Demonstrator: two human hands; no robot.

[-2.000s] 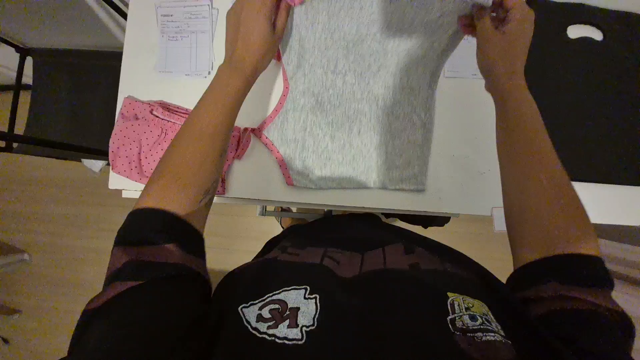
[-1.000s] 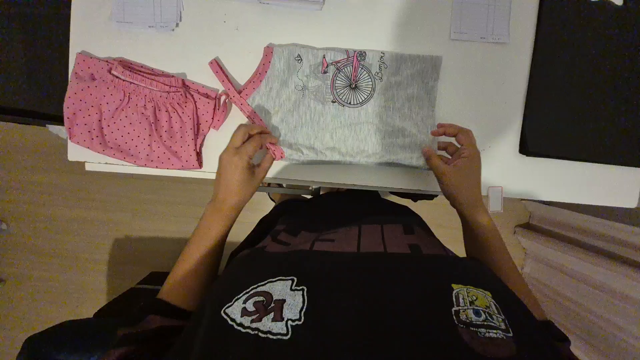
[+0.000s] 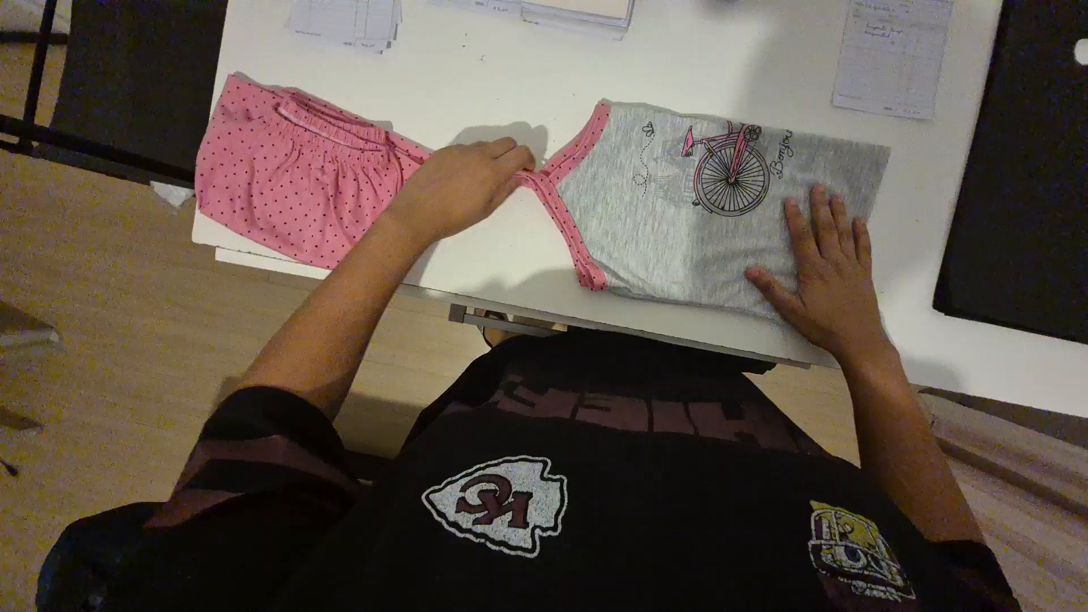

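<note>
A grey sleeveless top point(image 3: 654, 229) with pink dotted trim and a bicycle print lies folded on the white table. My left hand point(image 3: 463, 183) pinches the pink strap at the top's left end between thumb and fingers. Spread flat on the lower right part of the grey cloth is my right hand point(image 3: 820, 272), palm down. Pink dotted shorts point(image 3: 297, 178) with a gathered waist rest folded on the left, partly behind my left forearm.
Papers with writing point(image 3: 344, 21) lie at the table's point(image 3: 476, 76) back left, beside a stack point(image 3: 578, 17) at the back middle. Another written slip point(image 3: 892, 59) is at the back right. A black flat panel point(image 3: 1028, 187) covers the right end.
The grey top, earlier hanging longer with its plain side up, now lies folded with the print showing. My left hand has moved from its lower corner to the strap; my right hand now lies flat on it.
</note>
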